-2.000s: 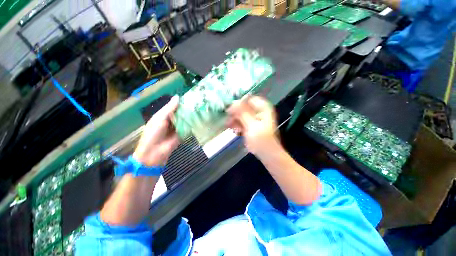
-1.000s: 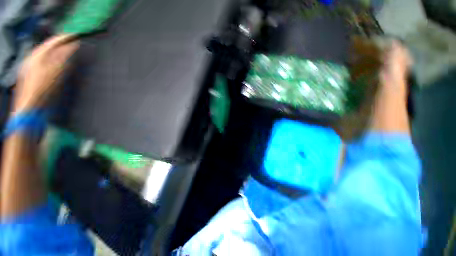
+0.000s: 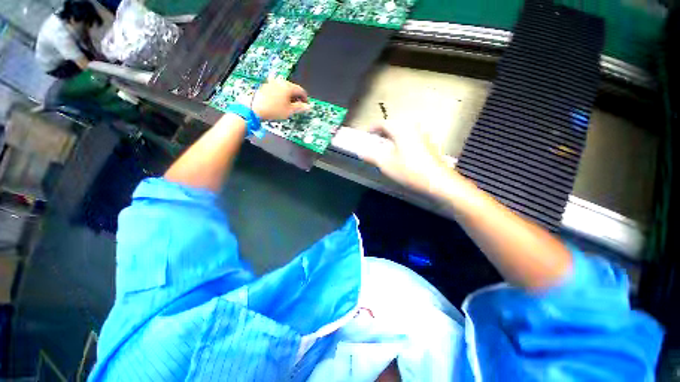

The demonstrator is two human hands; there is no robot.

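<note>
Green circuit boards [image 3: 277,46] lie in rows around a black tray sheet [image 3: 341,63] at the upper middle. My left hand [image 3: 277,100], with a blue wrist strap [image 3: 244,119], is over the near board [image 3: 315,127]; its fingers are curled at the board's edge, and whether they grip it cannot be told. My right hand [image 3: 406,155] is blurred above the near metal rail, to the right of that board; whether it holds anything cannot be told.
A ribbed black plate [image 3: 533,112] lies across the metal rails [image 3: 604,224] at right. Film-wrapped black trays [image 3: 212,48] and a crumpled clear bag [image 3: 138,33] are at the upper left. A person [image 3: 63,48] is beyond, at far left.
The view has swung left from the black trays and blue stool to the board rows. My left hand has come to the near board, and my right hand has left the carton side for the rail.
</note>
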